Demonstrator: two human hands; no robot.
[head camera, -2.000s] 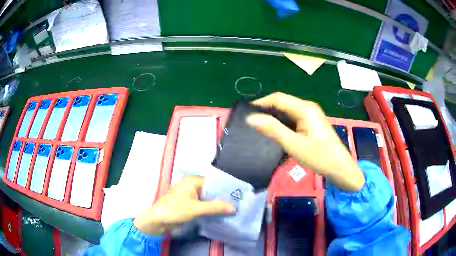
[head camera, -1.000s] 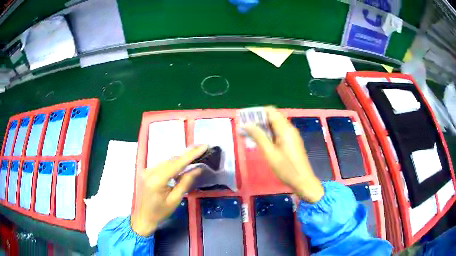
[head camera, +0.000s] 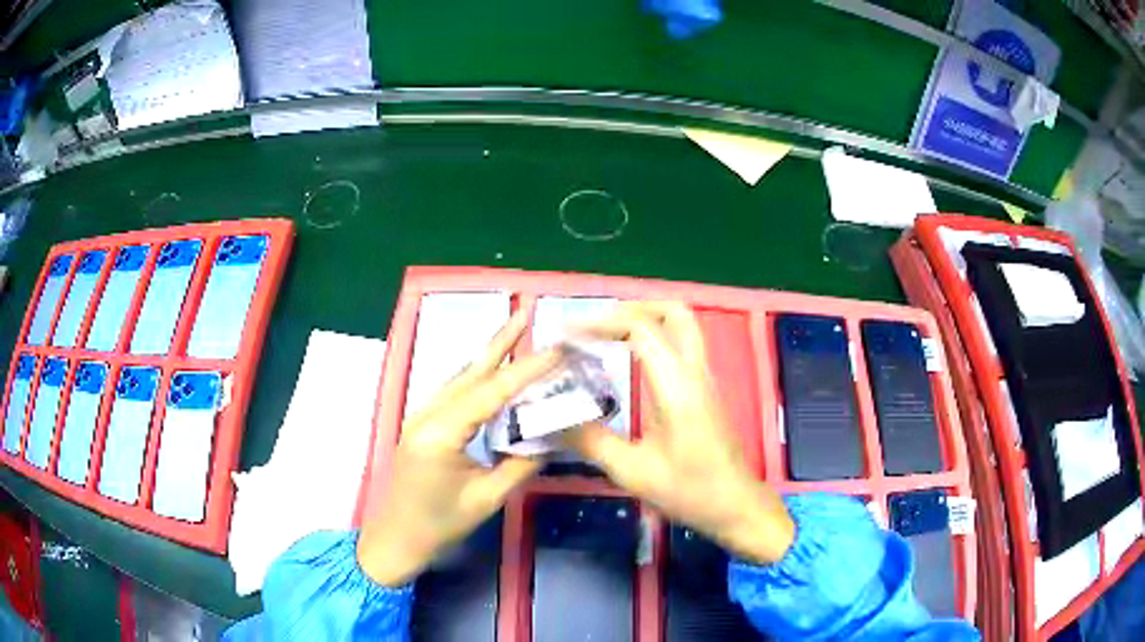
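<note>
My left hand and my right hand hold a dark phone in a thin white sleeve between them, its end tilted towards me. A white label strip lies at that end; its print is blurred. The hands are above the upper row of the red foam tray, over its second cell from the left. The first upper cell holds a white sleeve. Dark phones, such as this one, lie in other cells. My wrists and hands hide part of the lower row.
A red tray of light phones with blue tops is at the left. A pile of empty white sleeves lies between the trays. Stacked red trays with a black insert are at the right. A metal rail runs behind.
My right hand has moved left from the empty third upper cell, bringing the label to the sleeved phone. Both hands are now on the phone. The view has shifted slightly.
</note>
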